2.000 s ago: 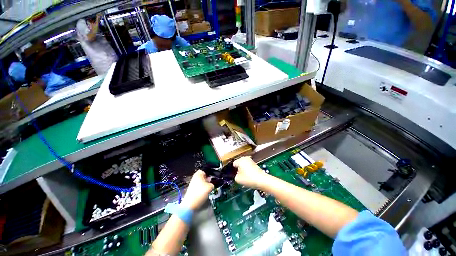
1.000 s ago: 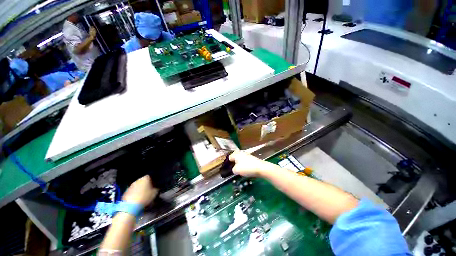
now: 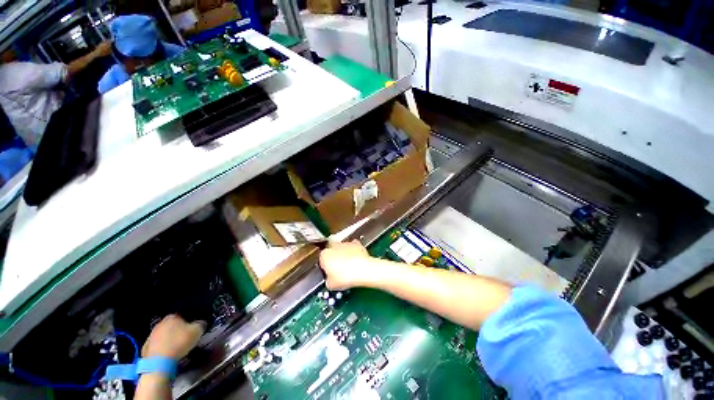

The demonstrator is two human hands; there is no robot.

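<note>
The large green circuit board point(image 3: 352, 344) with white patches lies in front of me on the rails. My right hand point(image 3: 344, 266) is over its far edge, beside the narrow carton; its fingers are curled and I cannot see whether they hold anything. My left hand point(image 3: 172, 337) reaches to the near edge of the black bin point(image 3: 168, 273) of small dark, shiny parts. Its fingertips are dark and blurred, so any part in them cannot be made out. A light blue wrist strap point(image 3: 141, 367) is on my left wrist.
The narrow carton point(image 3: 274, 269) and the larger carton point(image 3: 356, 205) of dark blocks stand behind the metal rail point(image 3: 462, 164). White parts point(image 3: 94, 332) lie at lower left. A populated board point(image 3: 196, 82) and black trays sit on the shelf. A person in a blue cap is beyond.
My hands were together over the board; my left hand has moved left and down to the bin. My right hand stays near the narrow carton. The view has shifted right.
</note>
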